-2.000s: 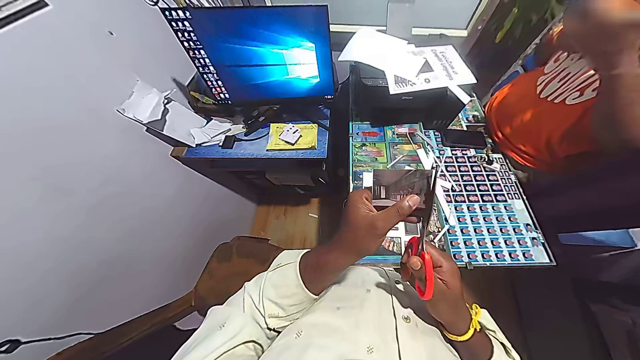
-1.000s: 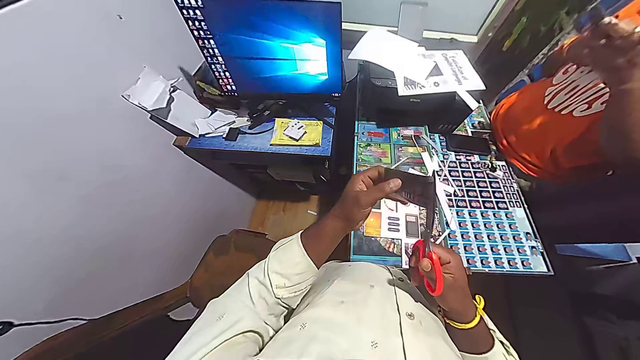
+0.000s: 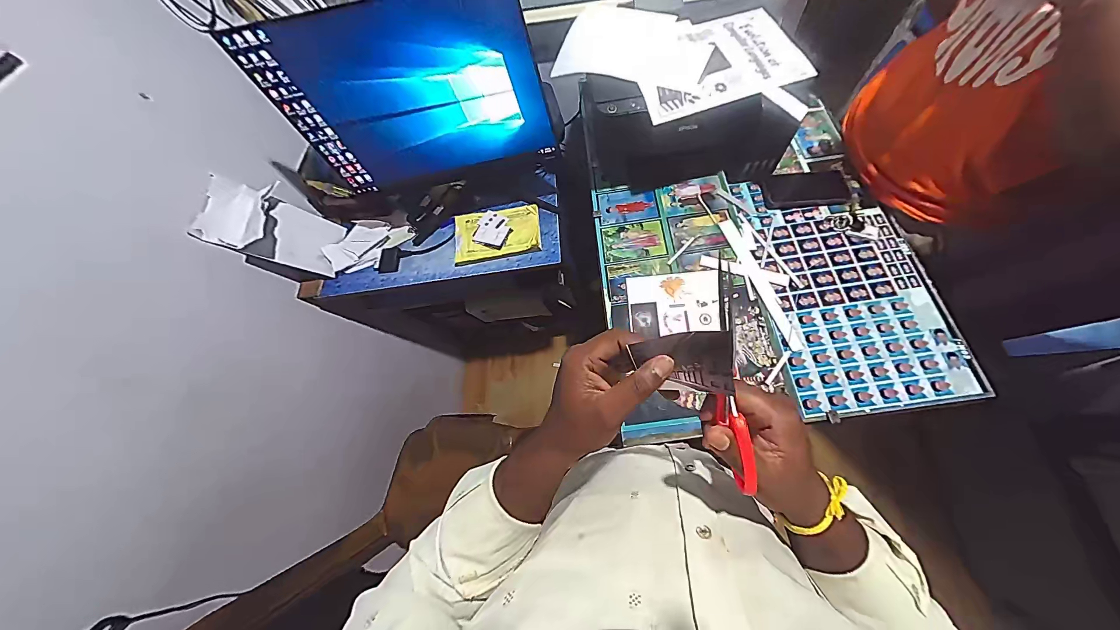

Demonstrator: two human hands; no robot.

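My left hand (image 3: 604,385) grips a dark printed photo sheet (image 3: 691,360) by its left part, thumb on top. In my right hand (image 3: 766,437) is a pair of red-handled scissors (image 3: 742,451), fingers in the loops. The scissor blades point away from me along the sheet's right edge; whether they are apart is hard to tell. Beneath and beyond the sheet lies a glass-topped table (image 3: 665,429) with photo prints showing. Thin white paper strips (image 3: 761,289) are scattered there, beside rows of small portrait photos (image 3: 857,332).
A black printer (image 3: 691,144) bearing loose papers (image 3: 621,44) stands at the back. A phone (image 3: 805,188) lies right of it. The monitor (image 3: 394,87) and a yellow packet (image 3: 497,234) are on the left desk. A person in an orange shirt (image 3: 954,114) is at the right.
The dark sheet in my left hand has changed its angle and sits lower over the table than in the earlier frames. My right hand keeps hold of the scissors.
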